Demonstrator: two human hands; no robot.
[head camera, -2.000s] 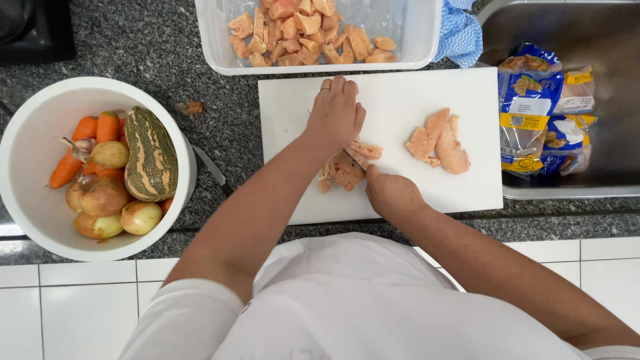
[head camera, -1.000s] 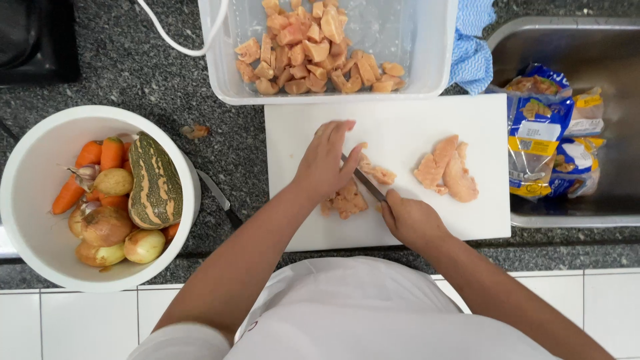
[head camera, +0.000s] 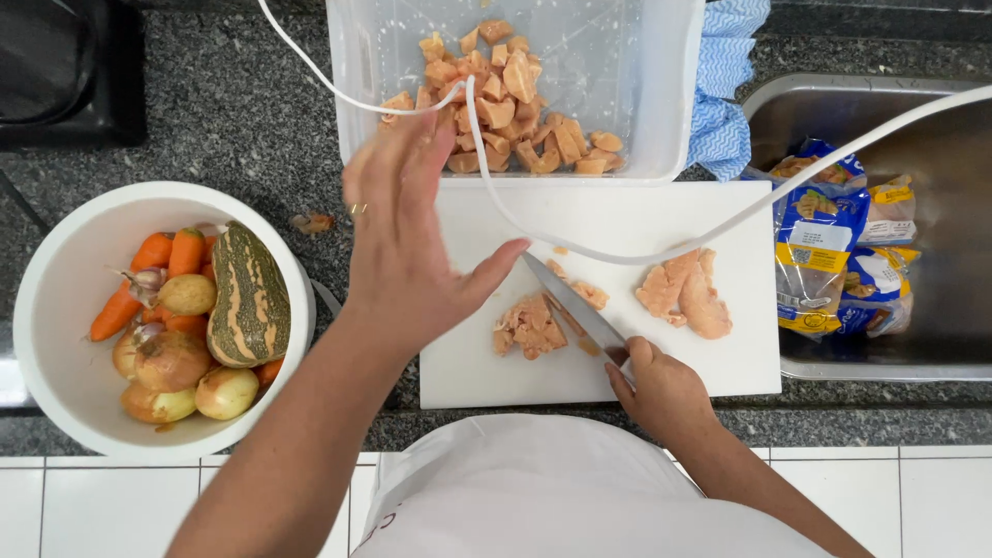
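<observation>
My right hand (head camera: 666, 387) grips a kitchen knife (head camera: 580, 308) by its handle, the blade slanting up to the left over a white cutting board (head camera: 480, 380). Beside the blade lies a heap of cut raw chicken (head camera: 530, 327), with a few scraps above it. Larger raw chicken pieces (head camera: 685, 293) rest on the board's right part. My left hand (head camera: 411, 240), fingers spread and holding nothing, is raised over the board's left edge, near a white cable (head camera: 488, 182) that hangs close to the camera. Behind the board, a plastic tub (head camera: 659, 93) holds chicken cubes (head camera: 504, 101).
A white bowl (head camera: 43, 325) of carrots, onions, a potato, garlic and a squash stands at left. Partly hidden beside it is a blade (head camera: 325, 298). Plastic packages (head camera: 821, 240) lie in the steel sink (head camera: 953, 310). A blue cloth (head camera: 717, 116) touches the tub.
My left hand has lifted away from the chicken and moved left, its fingers spreading. The white cable now hangs across the view. My right hand still has the knife.
</observation>
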